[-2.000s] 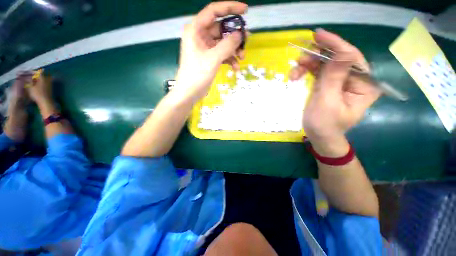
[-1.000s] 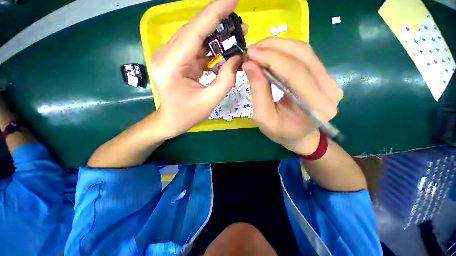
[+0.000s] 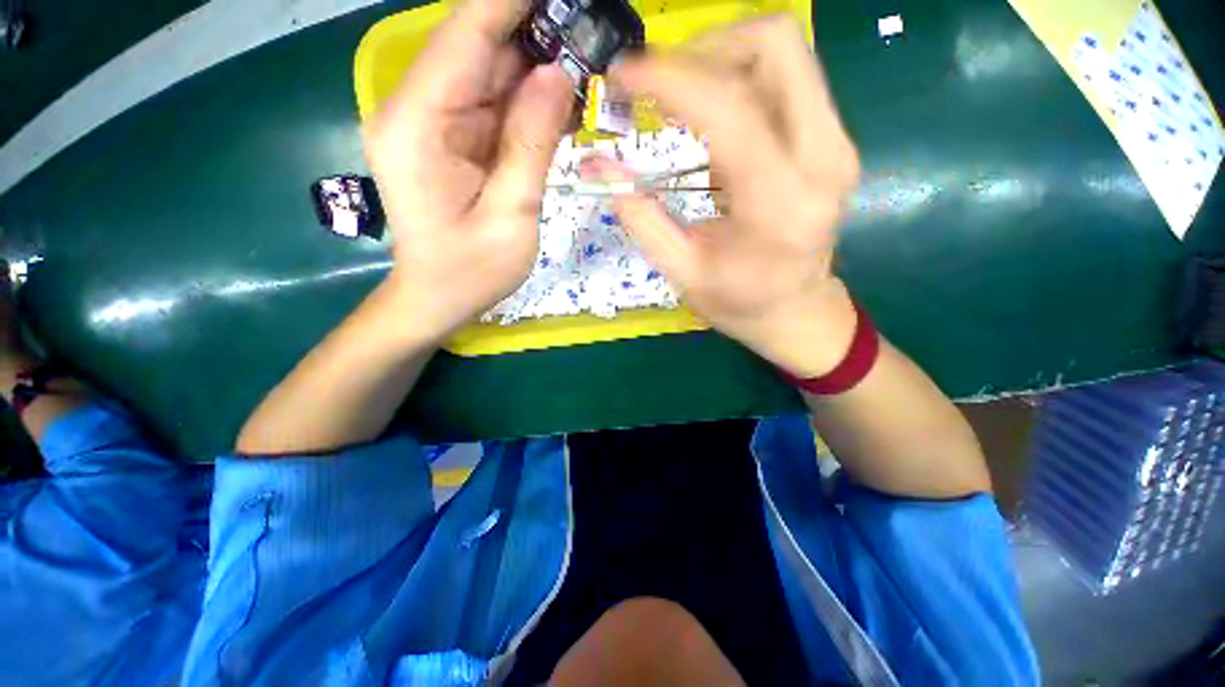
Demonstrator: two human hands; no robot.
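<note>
My left hand [image 3: 464, 175] holds a small black electronic module [image 3: 587, 32] above the back of the yellow tray [image 3: 537, 336]. A yellow-gold flex piece [image 3: 607, 105] hangs from the module's lower side. My right hand [image 3: 752, 188], partly blurred, has its fingers at the module's right side. The slim silver tweezers [image 3: 658, 180] lie across under my right fingers, pointing left over the tray; their rear end is hidden by the hand. Many small white pads with blue marks [image 3: 605, 262] lie in the tray.
Another black module [image 3: 348, 205] lies on the green bench [image 3: 202, 201] left of the tray. A single white pad [image 3: 891, 26] and a cream sheet with blue marks [image 3: 1155, 101] lie right. Stacked clear blister trays [image 3: 1135, 470] stand far right. A neighbour's blue sleeve [image 3: 101, 497] shows left.
The module has been raised and turned, its flex piece now hanging downward. My right hand has moved up; the tweezers have swung from slanting outward to lying nearly level, pointing left.
</note>
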